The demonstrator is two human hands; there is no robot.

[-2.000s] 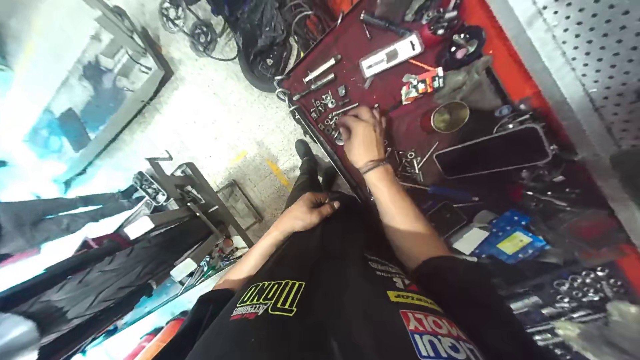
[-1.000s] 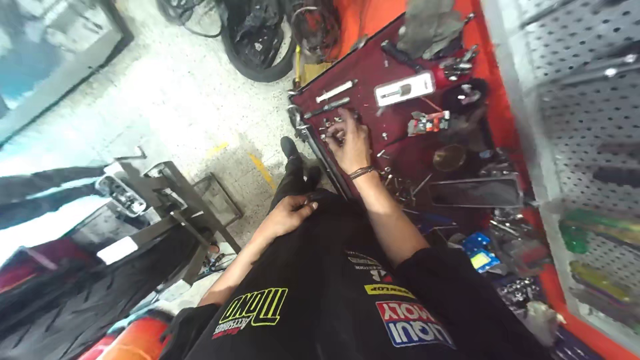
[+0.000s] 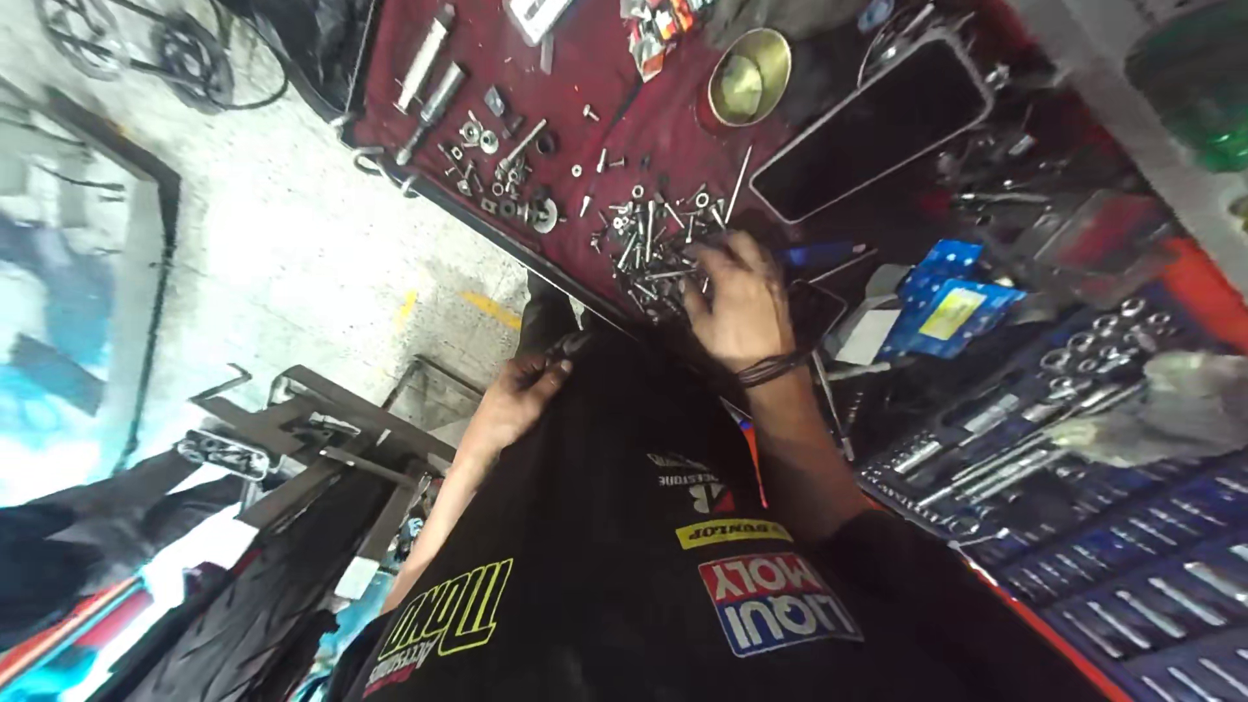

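Note:
On a dark red cloth, my right hand (image 3: 738, 297) rests with its fingertips at the right edge of a pile of screws and bolts (image 3: 647, 239). The fingertips partly blend into the pile, so whether a screw is between them does not show. My left hand (image 3: 526, 392) is low against the black shirt, its fingers curled; what they may hold is hidden. A second group of nuts, washers and bolts (image 3: 502, 185) lies farther left on the cloth. A thin metal rod (image 3: 739, 183) lies just beyond my right hand.
A round brass-coloured tin (image 3: 749, 78) and a dark flat tray or device (image 3: 871, 127) lie beyond my right hand. Blue packaging (image 3: 951, 300) and a socket set (image 3: 1082, 366) are at the right. A metal frame (image 3: 341, 419) stands at the left over the floor.
My right hand has moved from the smaller group of hardware near the cloth's left edge to the pile of screws. My left hand stays low by the shirt. The view has shifted.

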